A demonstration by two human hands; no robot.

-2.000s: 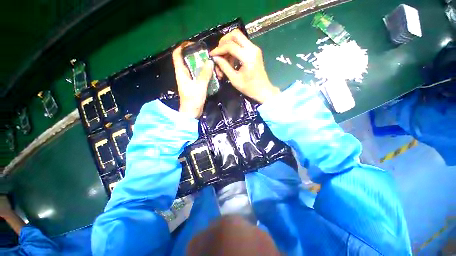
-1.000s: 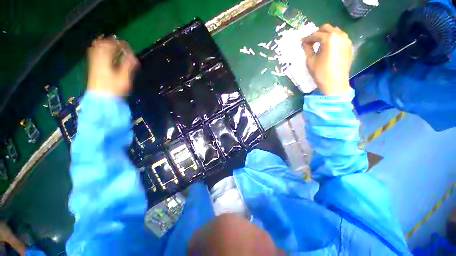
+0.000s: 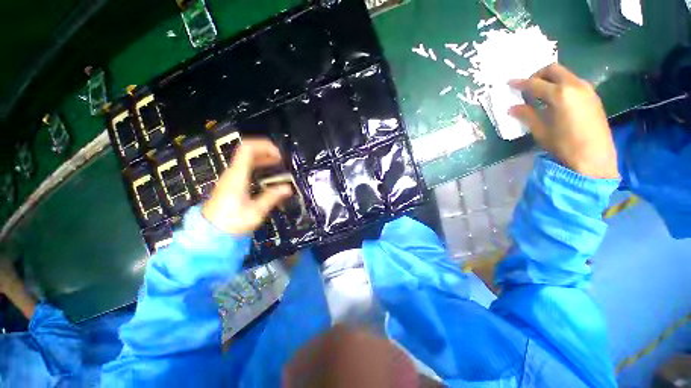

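Note:
The black pocket tray (image 3: 303,53) lies on the green bench, with dark phone housings (image 3: 173,182) with pale gold outlines in pockets at its left. My left hand (image 3: 246,189) is over the tray's lower middle pockets, blurred. A pale-edged piece shows between its thumb and fingers; I cannot tell whether it is gripped. My right hand (image 3: 572,121) is right of the tray, fingers apart, beside the loose pile of small white strips (image 3: 511,57). Its fingertips are at the edge of a white rectangular piece (image 3: 506,117) below the pile.
Metal-framed units (image 3: 198,23) are spaced along the green belt at the left. A green circuit board (image 3: 509,11) lies above the pile. A stack of cards (image 3: 615,15) is at the top right. A clear compartment tray (image 3: 477,212) is below the bench edge. Another person's arm (image 3: 17,292) shows at far left.
The handset held in both hands two seconds ago is no longer between them. My left hand has moved from the tray's upper left to its lower middle. My right hand's fingers have spread.

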